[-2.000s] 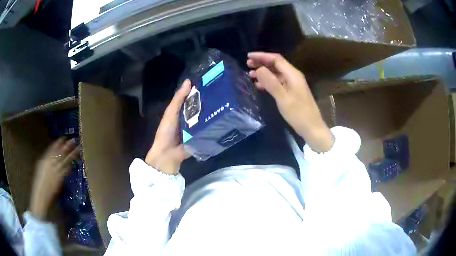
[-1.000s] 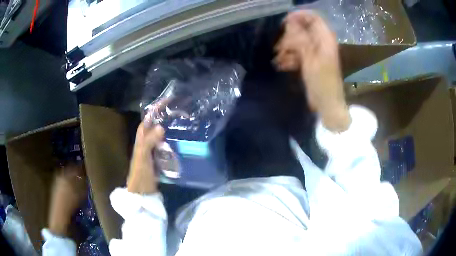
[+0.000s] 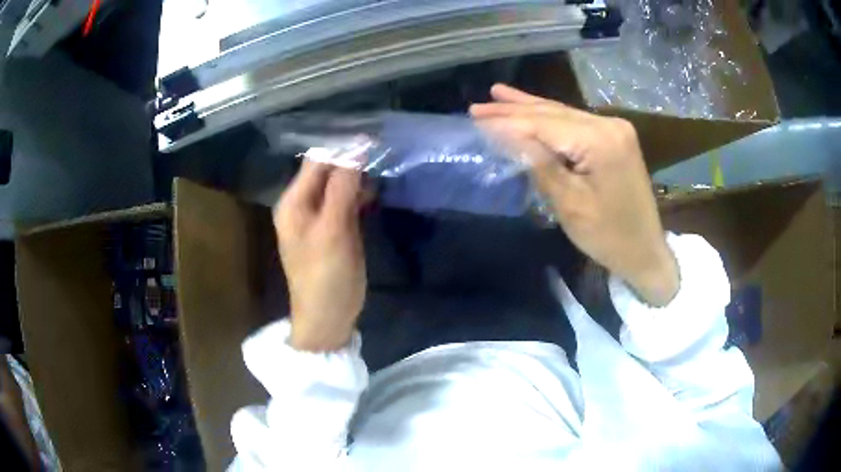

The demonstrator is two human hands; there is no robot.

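A dark blue smartwatch box (image 3: 443,171) in a clear film bag (image 3: 318,138) is held level in the air, just below the sealing jaws (image 3: 369,57) of the silver-grey heat sealer. The box is slightly blurred; small white lettering shows on it. My left hand (image 3: 323,240) grips the loose, bunched film at the left end of the bag. My right hand (image 3: 590,175) is at the right end, its fingers over the top edge of the wrapped box; its thumb is hidden.
The film bag carton (image 3: 682,129) with shiny clear plastic stands beyond the sealer's right end. The left-hand carton (image 3: 217,313) holds wrapped boxes (image 3: 157,369). The right-hand carton (image 3: 784,240) has a dark blue box (image 3: 743,313) inside. A blue conveyor (image 3: 784,152) runs behind it.
The wrapped box has turned sideways and risen nearer the sealer. My right hand has come from near the film bag carton onto the box. The other person's hand has left the left-hand carton.
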